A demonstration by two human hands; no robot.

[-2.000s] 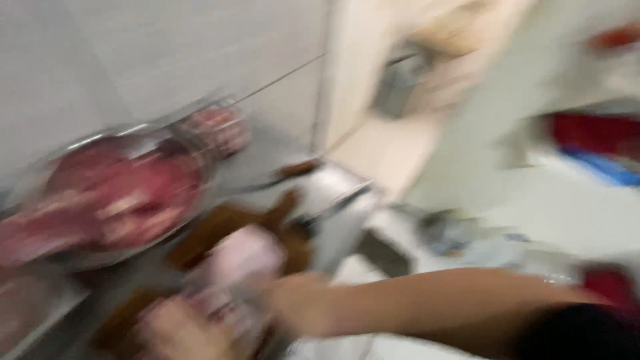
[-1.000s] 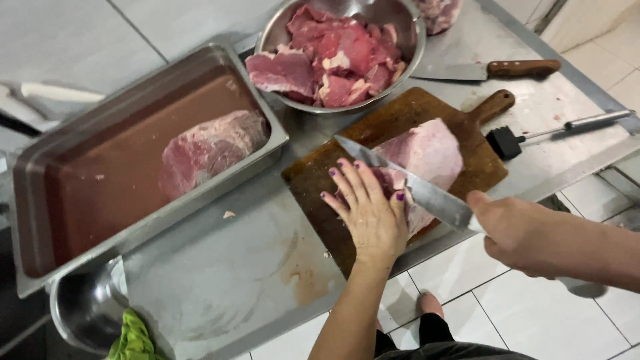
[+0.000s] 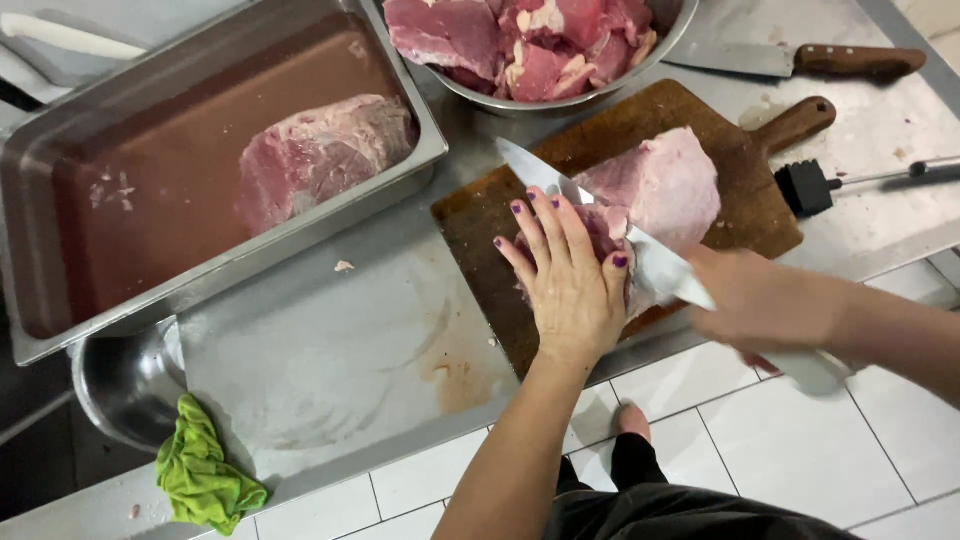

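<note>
A large piece of raw meat lies on a wooden cutting board with a handle. My left hand presses flat on the meat's near-left part, fingers spread and thumb by the blade. My right hand is shut on the pale handle of a kitchen knife. The knife's blade runs through the meat, its middle hidden by a flap of meat, and its tip shows above my left fingertips.
A steel pan of reddish liquid holds another meat piece. Behind the board are a steel bowl of meat chunks, a wooden-handled knife and a black-headed tool. A green cloth lies near a steel bowl.
The knife was over the top of the meat a second ago; its blade now passes beneath a flap of it. My left hand stays on the meat. The view has swung since the earliest, blurred frame.
</note>
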